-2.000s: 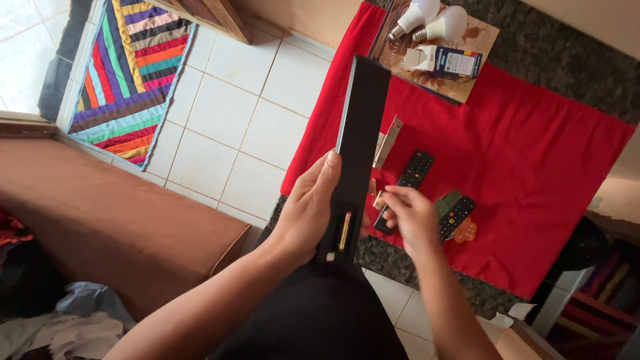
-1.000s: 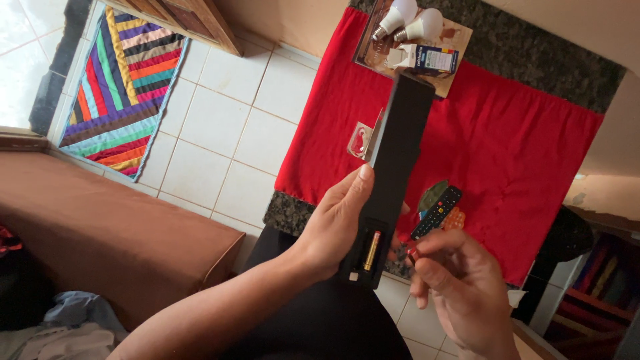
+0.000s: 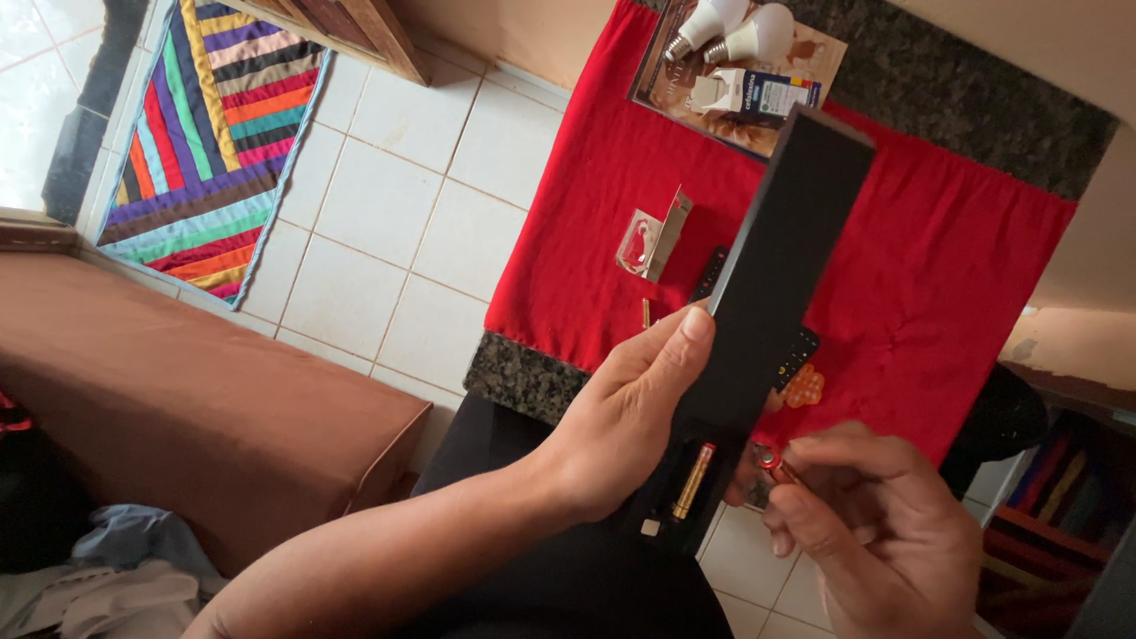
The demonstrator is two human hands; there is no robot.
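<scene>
My left hand [image 3: 626, 413] grips a long black box-shaped device [image 3: 781, 257] by its side, with its battery compartment facing up near the lower end. One gold-coloured cylindrical battery [image 3: 693, 482] lies in that compartment. Just to the right, my right hand [image 3: 874, 524] holds a second battery [image 3: 776, 465] between thumb and fingers, its red end toward the device but apart from it. Behind the device, two black remote controls, one at upper left [image 3: 710, 273] and one at lower right [image 3: 796, 359], lie partly hidden on the red cloth [image 3: 941, 293].
On the granite table [image 3: 524, 377], an opened blister pack [image 3: 652, 240] and a small gold battery [image 3: 646, 313] lie left of the device. Two light bulbs [image 3: 750, 34] and a small medicine box [image 3: 754, 95] rest on a printed board. A brown sofa [image 3: 204, 382] stands at left.
My right hand has come up from beside the remotes, where it was two seconds ago, and now holds a battery near the device. My left hand still holds the device. The view has shifted somewhat.
</scene>
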